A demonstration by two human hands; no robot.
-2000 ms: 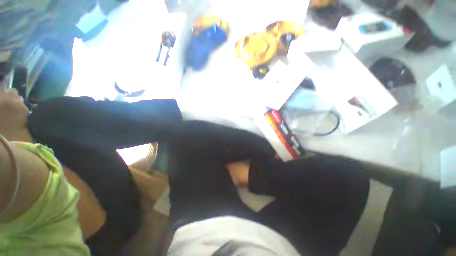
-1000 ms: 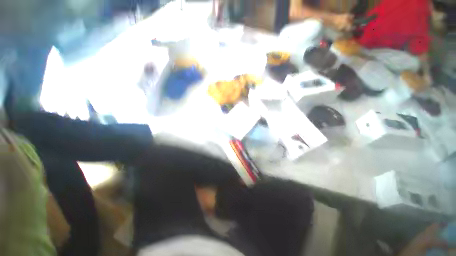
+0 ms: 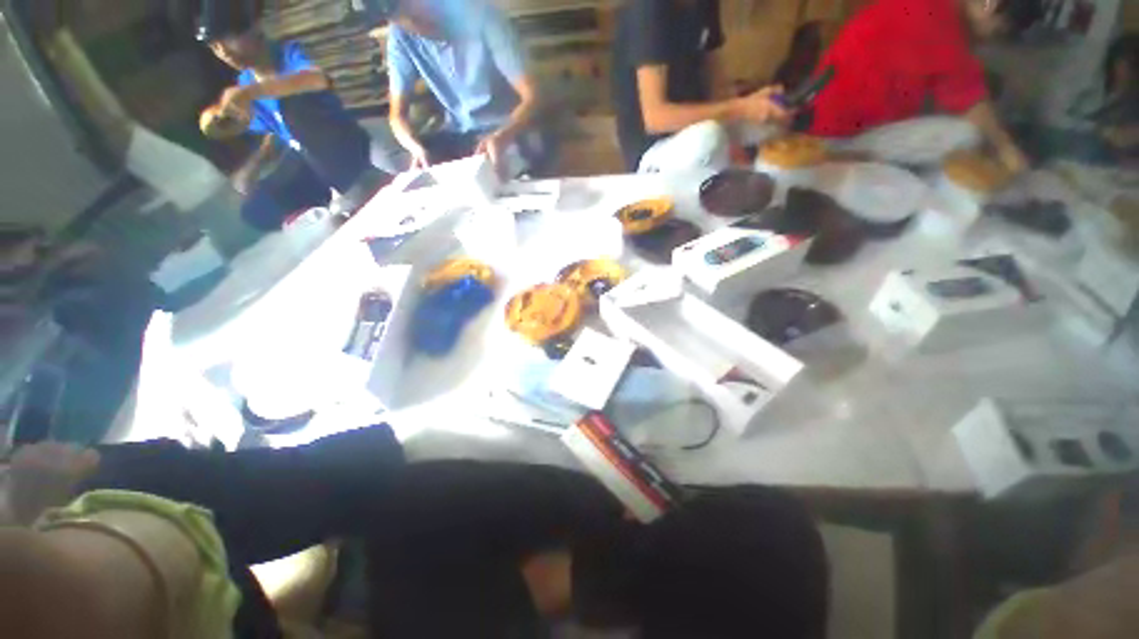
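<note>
Neither of my hands can be made out. Nearest me, the narrow red, white and black box [image 3: 621, 468] lies slanted at the table's near edge, by my dark-clothed legs. A small white carton [image 3: 591, 368] lies just beyond it, beside a thin black cable loop [image 3: 691, 424]. A long hollow white tray [image 3: 712, 340] with a small printed label lies to the right of these. A white product box [image 3: 739, 258] with a dark device pictured on top lies behind the tray.
Yellow-orange round items [image 3: 542, 312], a blue bundle [image 3: 452, 312] and a dark round plate [image 3: 792, 317] lie mid-table. More white boxes [image 3: 946, 300] are at right. People, one in a red top [image 3: 902, 69], are across the table. A neighbour's arm [image 3: 75, 574] is at lower left.
The view has tilted up and shifted, bringing the people across the table and more boxes at right into sight. The red, white and black box appears lower in the picture.
</note>
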